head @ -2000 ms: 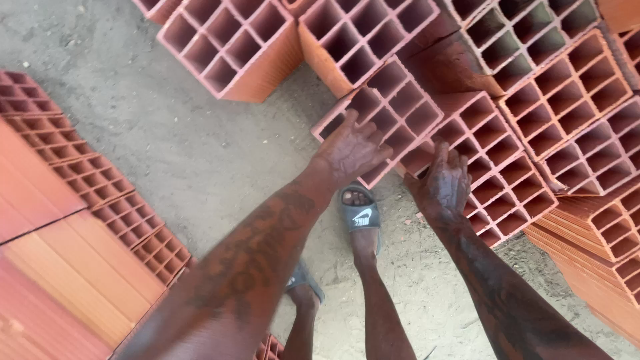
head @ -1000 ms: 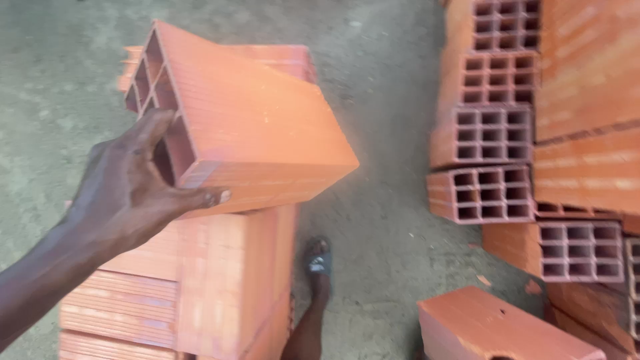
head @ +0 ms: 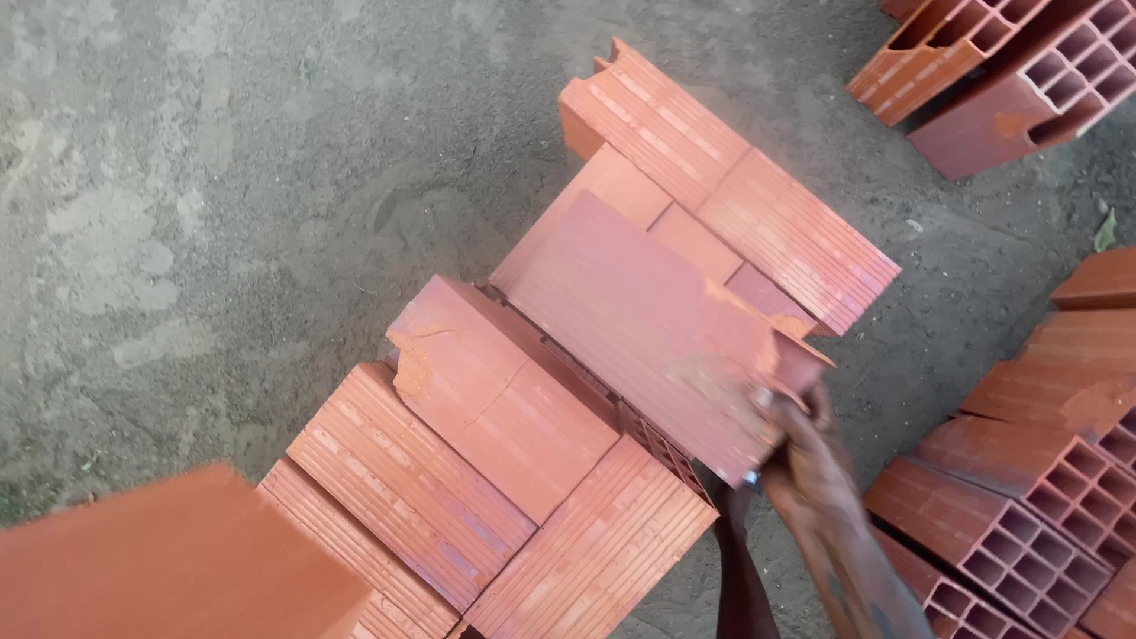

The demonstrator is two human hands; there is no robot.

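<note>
My right hand grips the near right end of a reddish hollow clay brick, thumb over the top face. This brick lies tilted across the stack and has a chipped corner near my fingers. Beside it, on the left, sits another clay brick with a broken corner and a crack. Grooved bricks lie below and left of that one, and more grooved bricks form the stack's far end. At the lower left a blurred orange brick appears close to the camera; my left hand is not visible.
Hollow bricks stand in a row at the lower right, their cell openings showing. Further hollow bricks, some chipped, stand at the upper right. Grey concrete-like ground surrounds the stack. Part of my leg shows beside the stack.
A second ago my left hand held a brick by its open end; that hand is now out of view. My right hand has come into view on a brick. The view has shifted greatly.
</note>
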